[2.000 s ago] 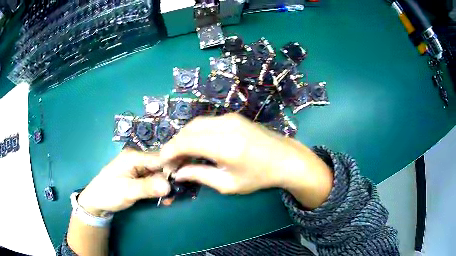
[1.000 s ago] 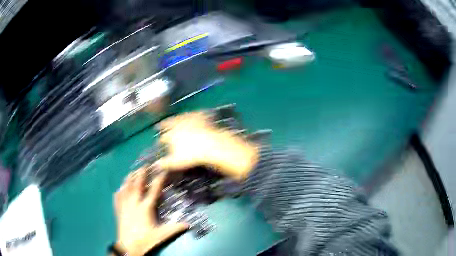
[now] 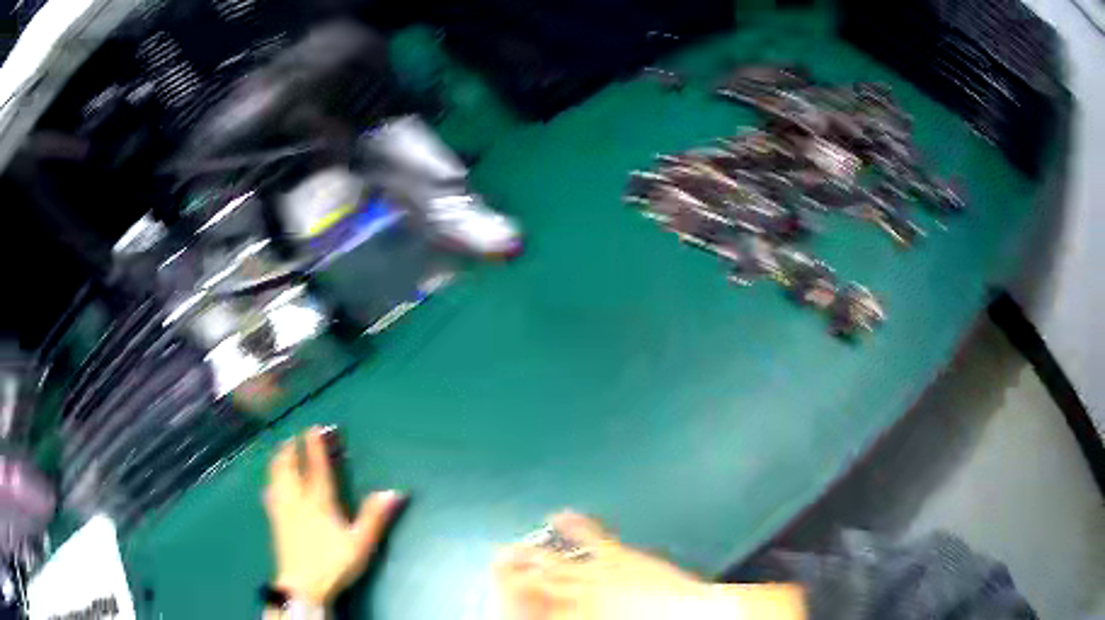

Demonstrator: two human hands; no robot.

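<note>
The frame is blurred by motion. A heap of dark square modules with pale and coppery tabs [image 3: 776,182] lies on the green mat at the far right, away from both hands. My left hand [image 3: 315,527] is at the lower left over the mat, fingers apart; a small dark spot shows by a fingertip. My right hand [image 3: 606,579] is at the bottom edge, partly cut off, with its fingers bent. A small dark and pale thing [image 3: 560,541] shows at its fingers; I cannot tell whether it is gripped.
A grey box with a blue-yellow label [image 3: 376,276] stands at upper left, beside a white object [image 3: 467,220]. Left of it are a silvery metal unit [image 3: 267,345] and clear trays [image 3: 133,418]. A white sheet [image 3: 82,575] lies lower left. The mat's curved edge runs along the right.
The view has swung to the right. The modules, between my hands a second ago, now lie in a heap at the far right. My hands are apart and lower in the picture.
</note>
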